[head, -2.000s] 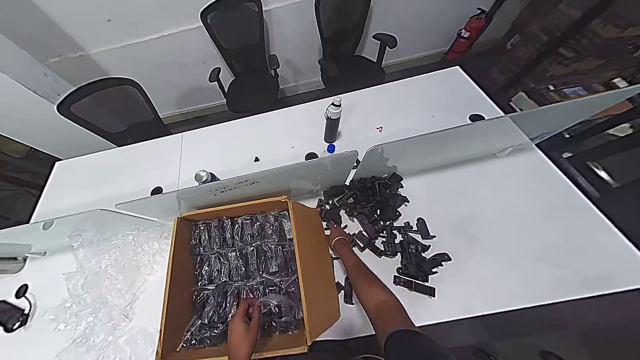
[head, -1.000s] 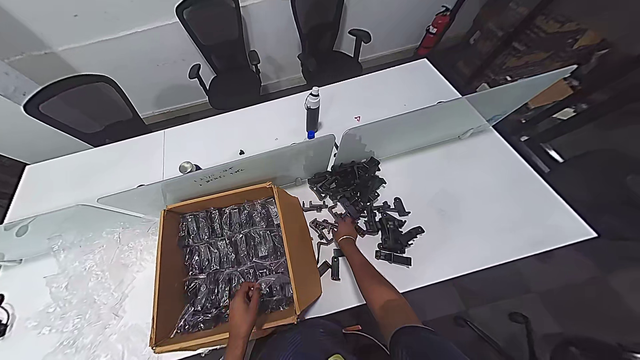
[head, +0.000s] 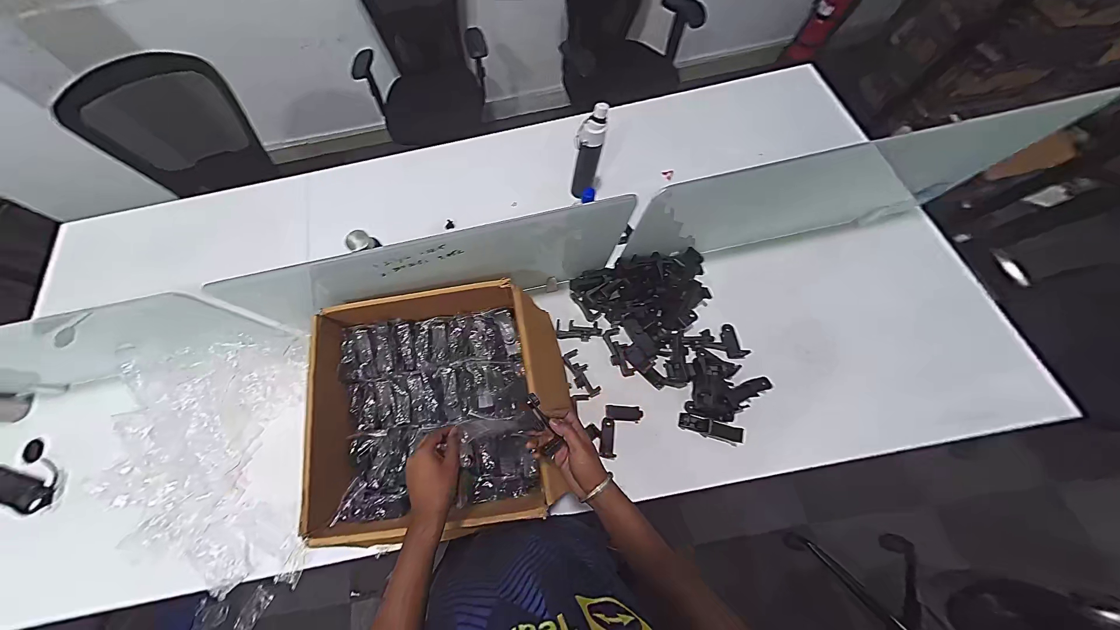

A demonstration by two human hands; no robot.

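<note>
A cardboard box (head: pixel 547 367) stands at the table's front edge, filled with rows of black parts in clear plastic bags (head: pixel 424 394). Over its front half, my left hand (head: pixel 433 472) pinches a clear plastic bag (head: pixel 490 427) that stretches toward the right. My right hand (head: pixel 564 446) holds a small black plastic part (head: pixel 544 416) above the box's right side, close to the bag. Right of the box lies a heap of loose black plastic parts (head: pixel 652 297), with several single ones (head: pixel 623 412) nearer the front edge.
Empty clear plastic bags (head: pixel 201 437) are spread left of the box. Glass dividers (head: pixel 472 254) run behind it. Beyond them stand a dark bottle with a white top (head: pixel 589 149) and a metal container (head: pixel 359 240). Office chairs (head: pixel 166 114) line the far side.
My right hand has moved left from the heap of loose parts to the box and now holds a black part. My left hand stays over the box.
</note>
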